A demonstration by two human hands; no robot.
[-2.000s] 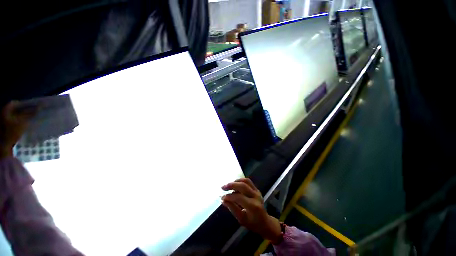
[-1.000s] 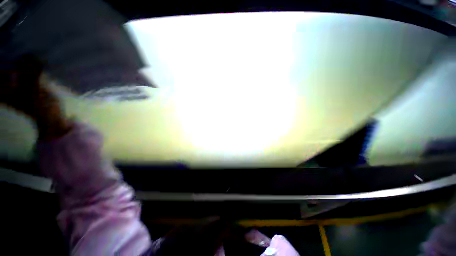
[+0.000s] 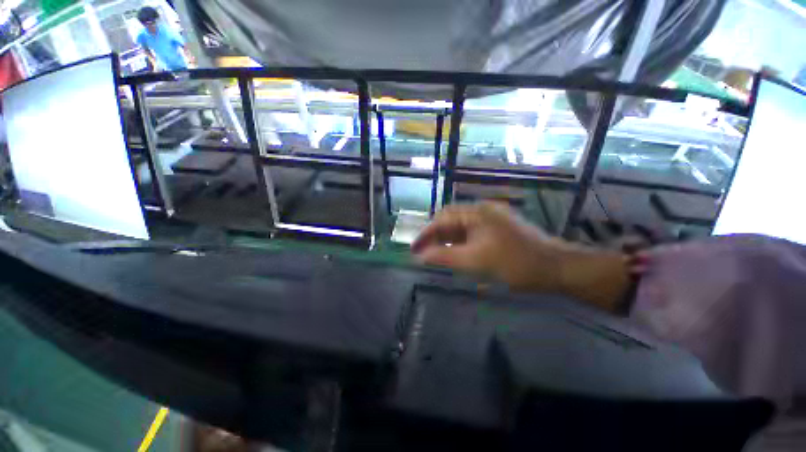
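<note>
The black rear cover of a television (image 3: pixel 292 300) spreads across the lower part of the view, close to me, with ridges and a recessed step near its middle. My right hand (image 3: pixel 490 243) reaches in from the right above the cover's upper side, fingers bent and thumb near the fingertips. It is blurred, and I cannot tell whether anything small is between the fingers. A skin-coloured patch (image 3: pixel 221 439) shows at the bottom edge below the cover, perhaps my left hand, mostly hidden and cut off. No label sheet can be made out.
A lit white television (image 3: pixel 71 146) stands at the left, and another lit screen (image 3: pixel 773 163) at the right. Black frames (image 3: pixel 367 159) stand behind the cover. A person in blue (image 3: pixel 163 44) is at the far left back. Green floor with a yellow line (image 3: pixel 153 430) shows lower left.
The view has swung from a lit screen front to the black rear cover. My right hand is now over the cover. The dark sheet and raised left arm are out of sight.
</note>
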